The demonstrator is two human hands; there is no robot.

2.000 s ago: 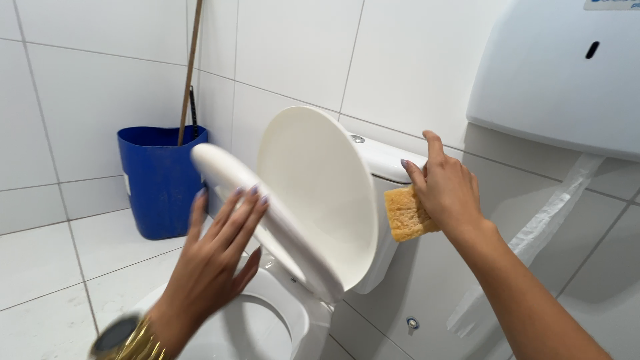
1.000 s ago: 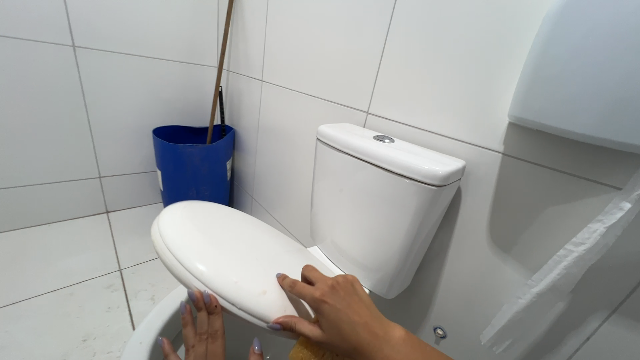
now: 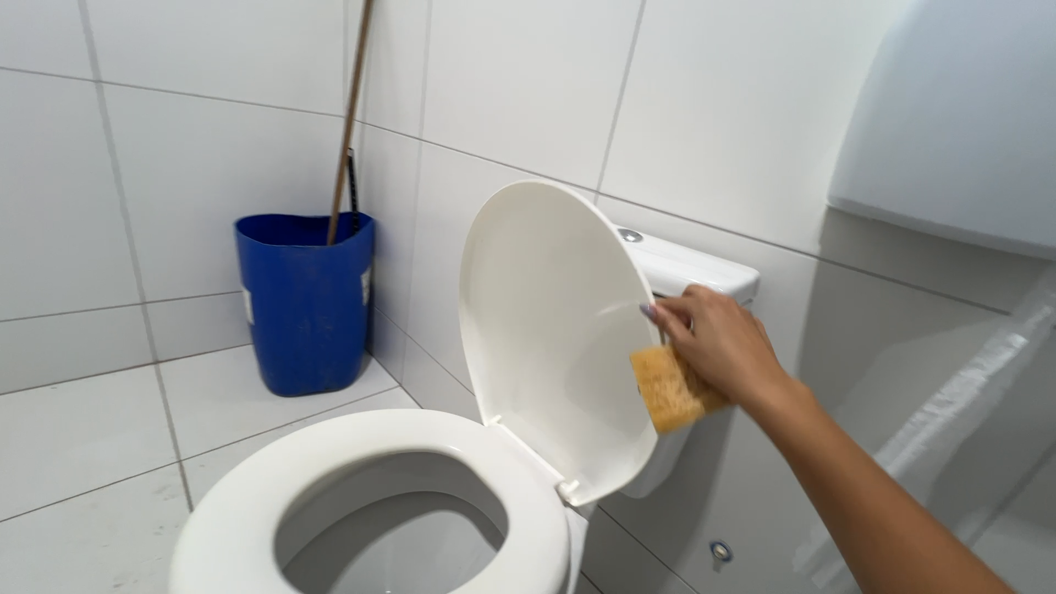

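My right hand (image 3: 722, 338) grips the edge of the raised white toilet lid (image 3: 553, 330) between thumb and fingers. A yellow sponge (image 3: 672, 388) is held in the same hand, hanging below the palm beside the lid's edge. The white toilet seat (image 3: 223, 511) lies down on the bowl, and the inside of the bowl shows through its opening. Behind the lid stands the toilet tank (image 3: 701, 268), partly hidden, with a round flush button (image 3: 629, 236) on top. My left hand is out of view.
A blue plastic bin (image 3: 309, 313) stands in the corner with a wooden stick (image 3: 351, 124) and a dark handle in it. A wall-mounted dispenser (image 3: 957, 132) is at the upper right, with pale translucent material (image 3: 949, 404) below it. A metal fitting (image 3: 720, 552) sits low on the wall.
The lid, lowered one second ago, is now raised with my right hand at its edge. The seat, tilted up two seconds ago, is now down. My left hand has left the view.
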